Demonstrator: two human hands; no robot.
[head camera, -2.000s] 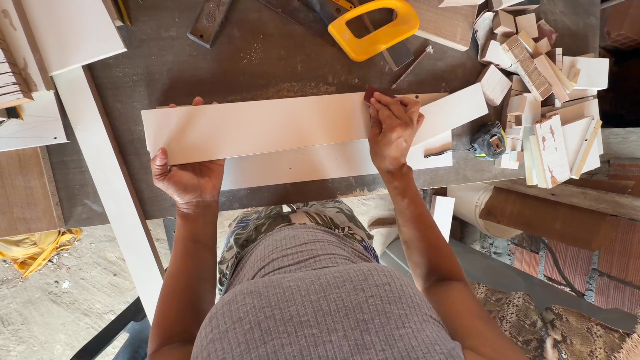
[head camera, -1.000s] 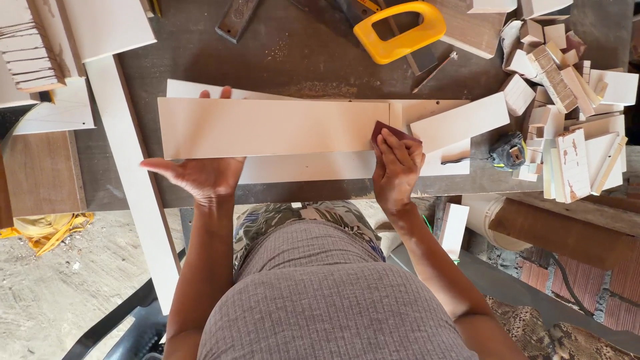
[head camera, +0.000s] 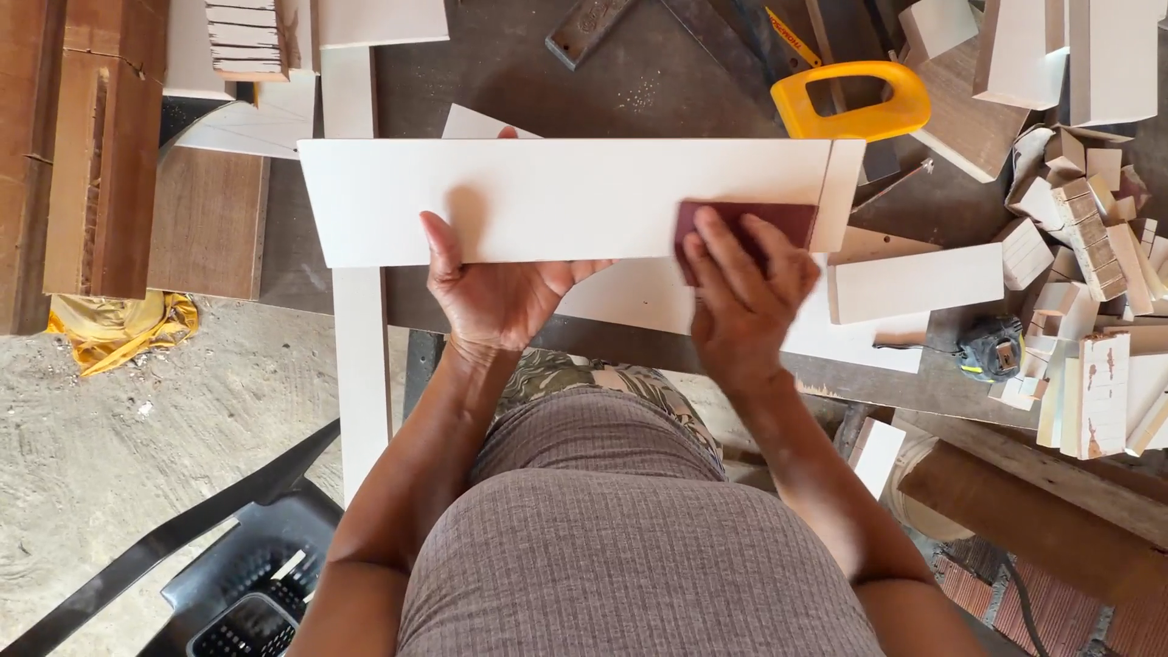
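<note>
A long white board (head camera: 566, 201) is held up over the workbench, lying across the view. My left hand (head camera: 497, 287) grips its lower edge left of the middle, thumb on the near face and fingers mostly hidden behind. Near the board's right end, my right hand (head camera: 748, 292) presses a dark red sheet of sandpaper (head camera: 762, 224) against the white face. A thin seam crosses the board just right of the sandpaper. Below and behind it, another white board (head camera: 630, 297) lies on the bench, partly covered.
A yellow saw handle (head camera: 853, 100) lies beyond the board's right end. Wood offcuts (head camera: 1090, 205) are heaped at the right, beside a tape measure (head camera: 990, 349). Brown boards (head camera: 105, 155) stand at the far left. A black plastic chair (head camera: 265, 557) is at the lower left.
The held board has been lifted off the bench toward the view. My left thumb, spread off the board's face one second ago, now rests on it. The sandpaper remains near the right end.
</note>
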